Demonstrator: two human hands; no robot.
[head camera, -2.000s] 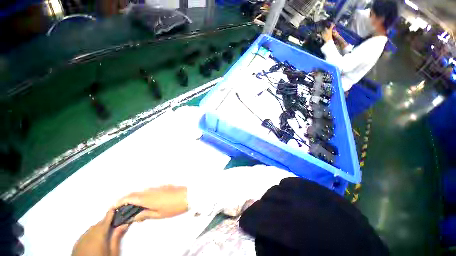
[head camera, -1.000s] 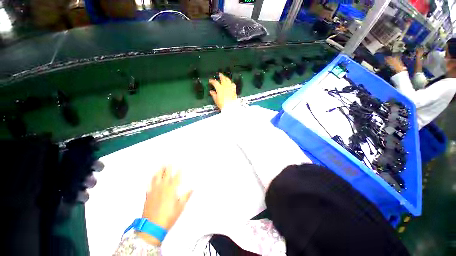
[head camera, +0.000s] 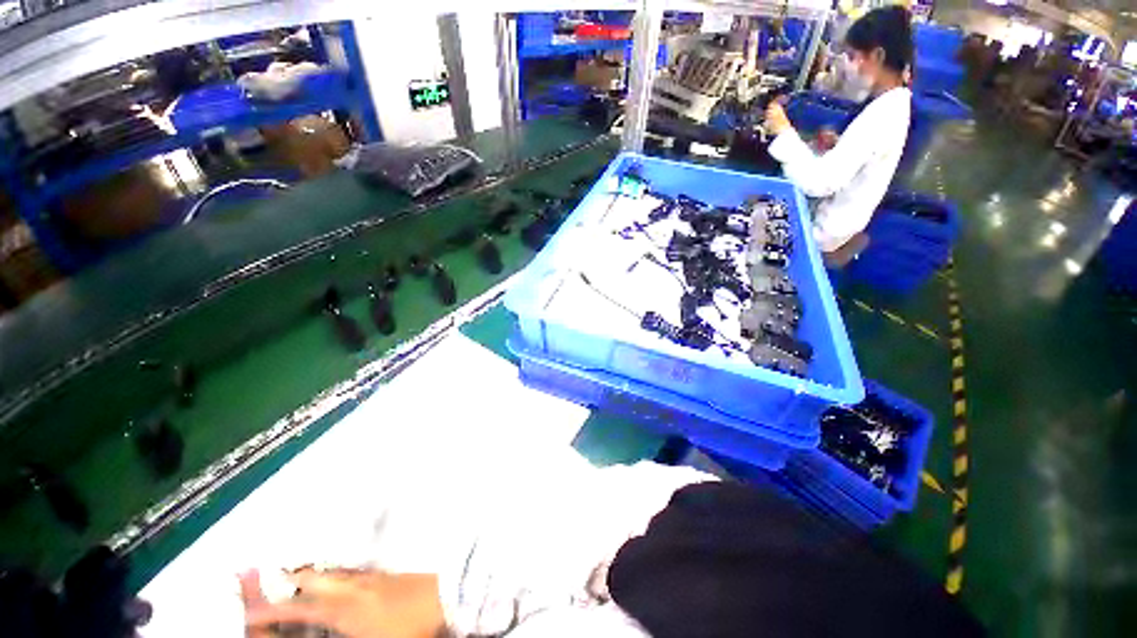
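Note:
My right hand (head camera: 355, 601) is low on the overexposed white work sheet (head camera: 412, 436), reaching in from the white sleeve. Its fingers are blurred and cut by the bottom edge; whether it holds anything cannot be told. My left hand cannot be made out. The light blue bin (head camera: 698, 371) stands beyond the sheet to the right, stacked on another bin. Black corded units (head camera: 776, 280) stand in a column along its right side, and black cables (head camera: 701, 249) lie loosely on its white liner.
The green conveyor belt (head camera: 249, 361) carries several black units beyond a pale metal edge. Dark housings (head camera: 100, 592) are at the lower left. A lower blue bin (head camera: 904, 467) holds corded parts. A person in white (head camera: 854, 156) is beyond the bins. A dark cap-like shape (head camera: 761, 573) covers the bottom.
The view has swung right. My right hand has come back from over the belt to the sheet. My left hand, with its blue wrist band, has left the visible picture.

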